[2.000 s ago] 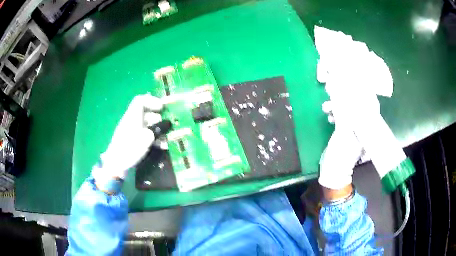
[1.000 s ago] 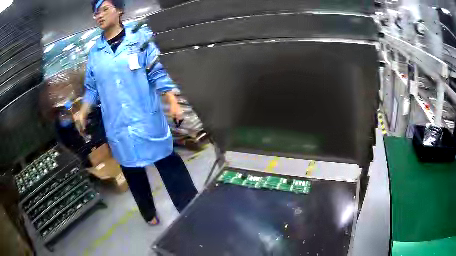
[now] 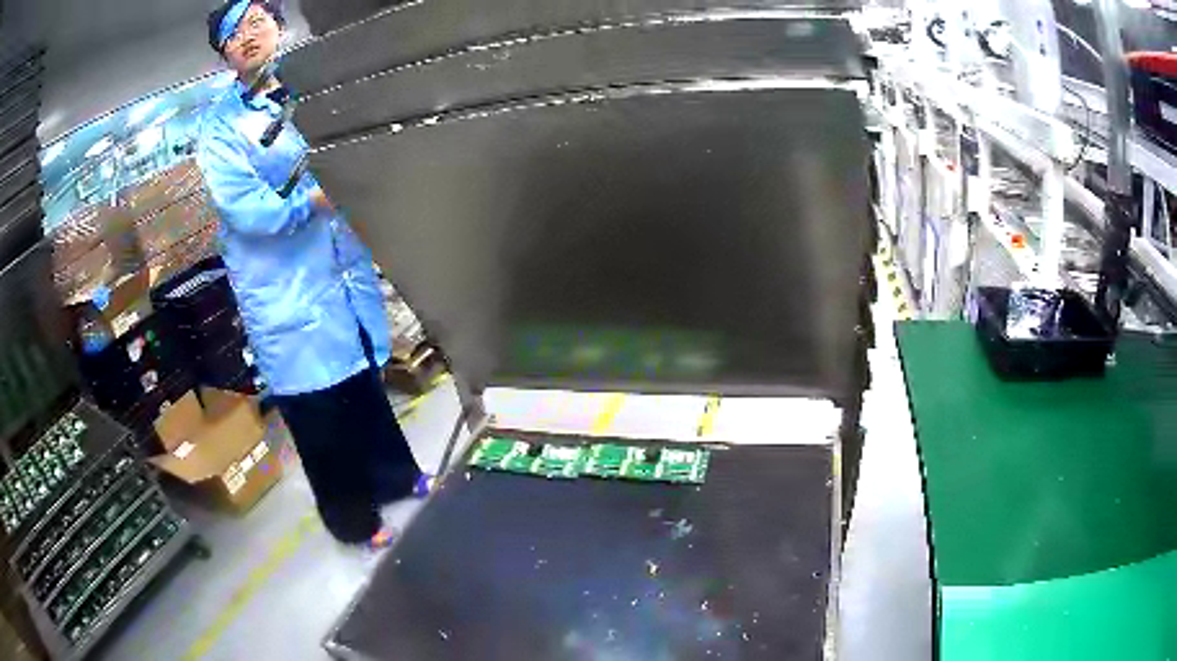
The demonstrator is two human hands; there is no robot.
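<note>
Neither of my hands is in the picture. A long green circuit board panel point(image 3: 589, 460) lies across the far end of a wide black conveyor surface point(image 3: 620, 568) in front of me. The panel has white patches and dark blocks on it. The black surface carries small pale specks. A dark metal cover or wall point(image 3: 671, 233) stands behind the board, with a faint green reflection low on it.
A person in a blue smock point(image 3: 294, 258) stands at the left. A rack of boards point(image 3: 97, 542) and an open cardboard box point(image 3: 220, 446) are at the left. A green bench point(image 3: 1033, 465) with a black tray point(image 3: 1046, 333) is at the right.
Two seconds ago my gloved hands, a board and the white dispensing barrel were in view; now they are out. Since one second ago, the conveyor scene has shifted left in the picture.
</note>
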